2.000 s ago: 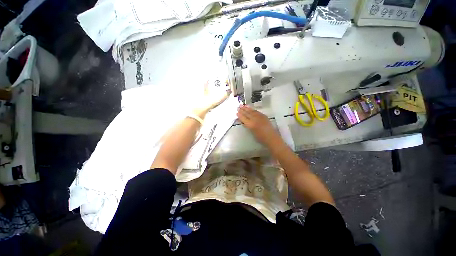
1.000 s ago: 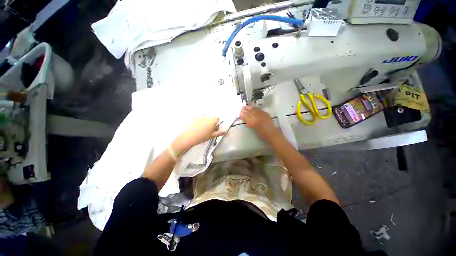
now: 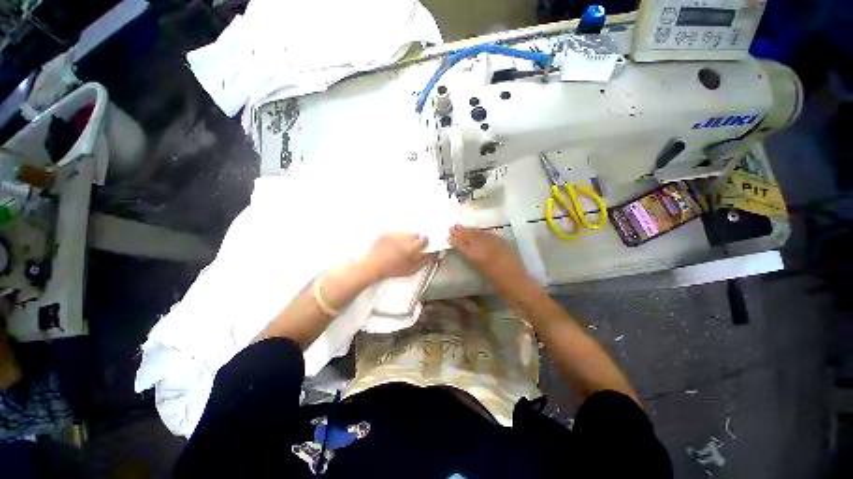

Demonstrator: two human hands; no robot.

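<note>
A white garment piece [image 3: 271, 253] spreads over the table's left side and hangs down at the left of the lap. Its edge runs up to the presser foot and needle [image 3: 457, 192] of the cream sewing machine [image 3: 599, 112]. My left hand [image 3: 402, 254] pinches the garment's edge just in front of the needle. My right hand [image 3: 474, 245] pinches the same edge close beside it, to the right. The fingertips of both hands nearly meet. The exact needle point is small and washed out.
Yellow-handled scissors [image 3: 574, 208], a lit smartphone [image 3: 657, 213], a black case [image 3: 737, 227] and a yellow label [image 3: 751, 189] lie right of the needle. A white garment pile [image 3: 318, 47] is at the far left. A white strip [image 3: 730, 268] lies along the front edge.
My left hand has moved back from beside the needle towards me, then nearer my right hand. My right hand has shifted slightly towards me. The view has tilted a little.
</note>
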